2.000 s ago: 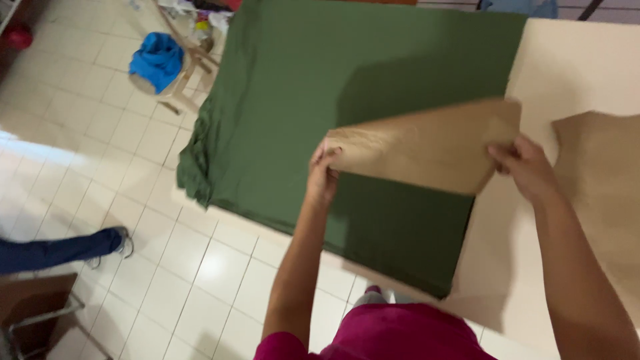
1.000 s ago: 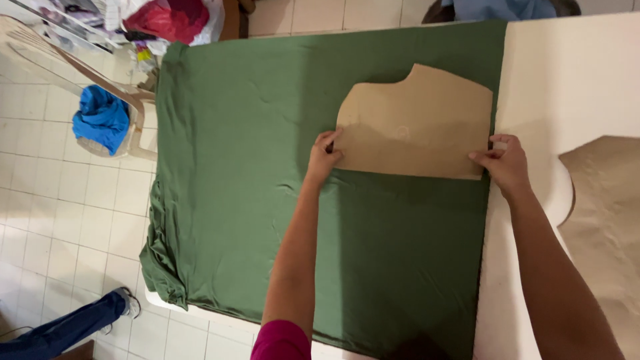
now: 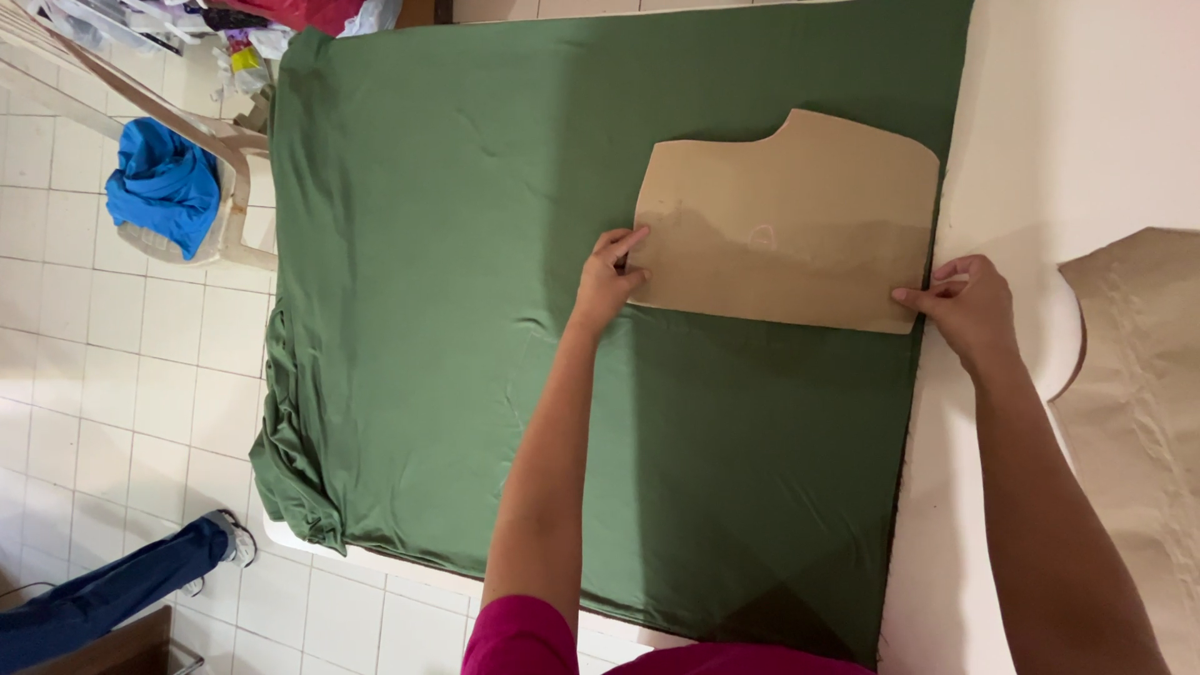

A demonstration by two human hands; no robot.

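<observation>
A brown paper pattern piece [image 3: 787,225] with a curved notch in its far edge lies flat on green fabric [image 3: 431,281], close to the fabric's right edge. My left hand [image 3: 611,277] touches the left edge of the pattern piece near its lower corner, thumb and fingers spread. At the lower right corner, my right hand [image 3: 966,305] has its thumb on the paper and its fingers curled at the fabric edge. Whether either hand pinches the paper cannot be told.
The fabric covers much of a white table [image 3: 1050,112], bunched along its left side. Another brown paper piece [image 3: 1144,394] lies at the right. A plastic chair [image 3: 239,187] with blue cloth [image 3: 167,187] stands left, and a person's leg [image 3: 122,581] is at lower left.
The pattern piece was held tilted above the fabric two seconds ago; it has come down flat onto the fabric, near the right edge, with both hands at its edges.
</observation>
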